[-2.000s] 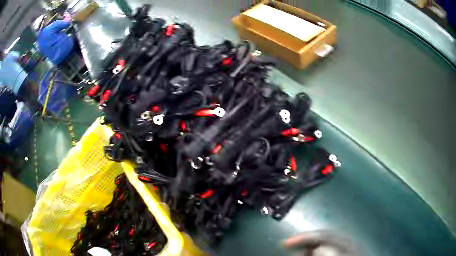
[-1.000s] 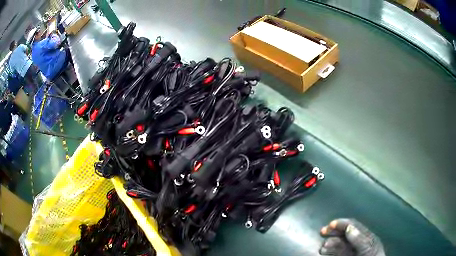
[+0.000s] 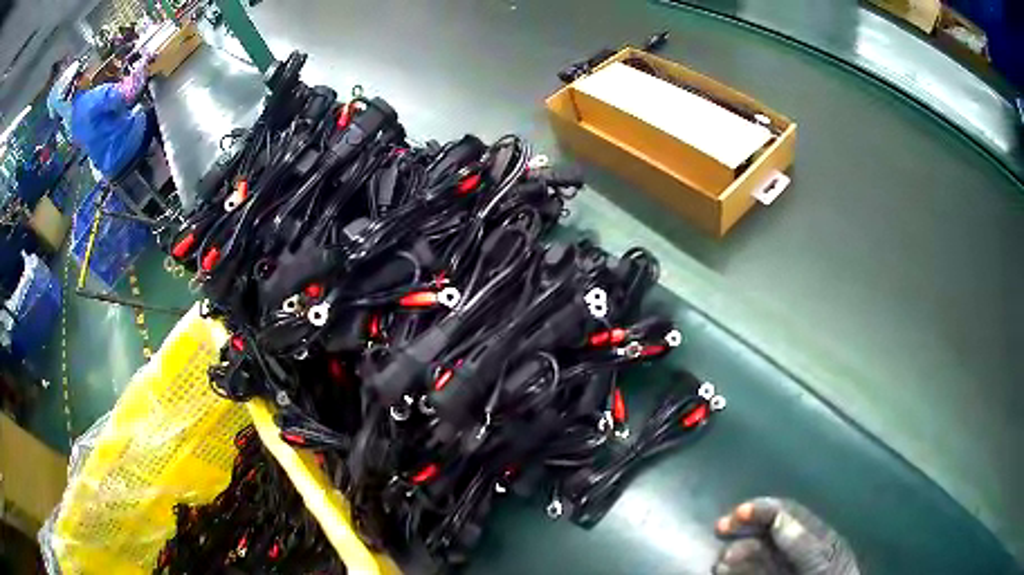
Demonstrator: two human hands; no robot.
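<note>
A large heap of black ring terminal leads (image 3: 410, 292) with red sleeves and silver rings lies on the green side ledge. One bundled lead (image 3: 640, 455) lies at the heap's right end. An open brown carton tray (image 3: 640, 147) stands on the belt at upper right, with a white rectangular insert (image 3: 672, 112) and dark cable beside it. My right hand (image 3: 775, 539), in a grey glove with bare fingertips, is at the bottom right, partly cut off. Its fingers are loosely curled, apart, with nothing visible in them. It touches no lead. My left hand is out of the picture.
A yellow perforated crate (image 3: 140, 432) holding more dark leads stands at lower left, against the ledge. A person in blue (image 3: 103, 126) is at the far left. Blue bins (image 3: 30, 309) and cardboard stand beyond.
The carton tray has moved right and slightly down along the belt, with the cable behind it. The lead heap has stayed in place. My right hand, blurred at first, has barely moved since one second ago.
</note>
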